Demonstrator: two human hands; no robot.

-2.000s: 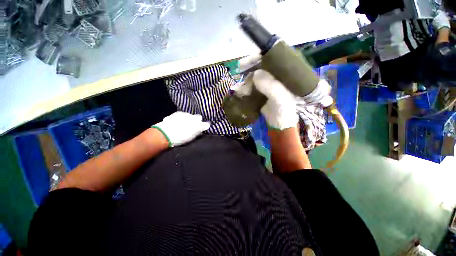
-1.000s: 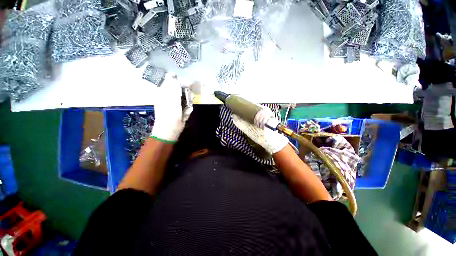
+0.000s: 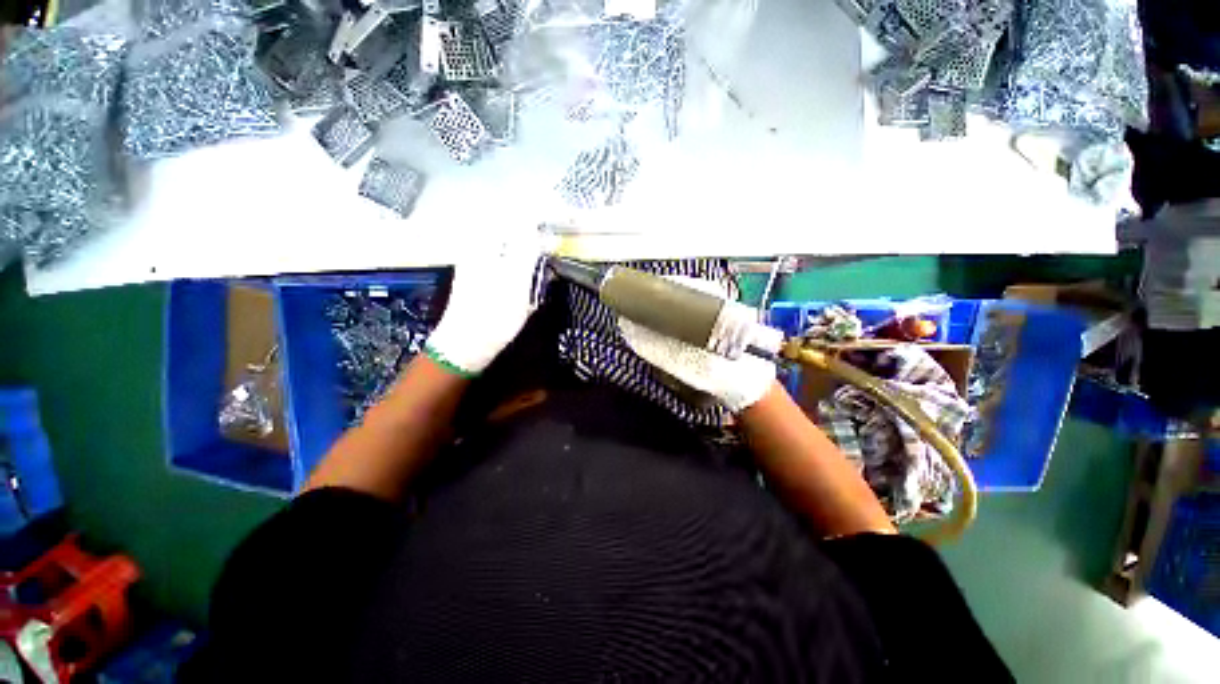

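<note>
My right hand, in a white knitted glove, grips the olive-green air riveter at the table's front edge. The riveter's dark nose points left and meets a small metal part at my left hand. My left hand, in a white glove with a green cuff edge, holds that part; it is mostly hidden by the fingers and overexposed. The yellow-brown air hose curves from the riveter's rear. The striped cloth lies on my lap under the riveter.
Perforated metal parts are piled on the white table, with more at right. Loose rivets lie at the centre. Full rivet bags stand left and far right. Blue bins flank my lap, one with a checked cloth.
Since a second ago, my left hand and its part have moved right and meet the riveter's nose. Two seconds ago, the riveter was raised to the right and my left hand was empty near my lap.
</note>
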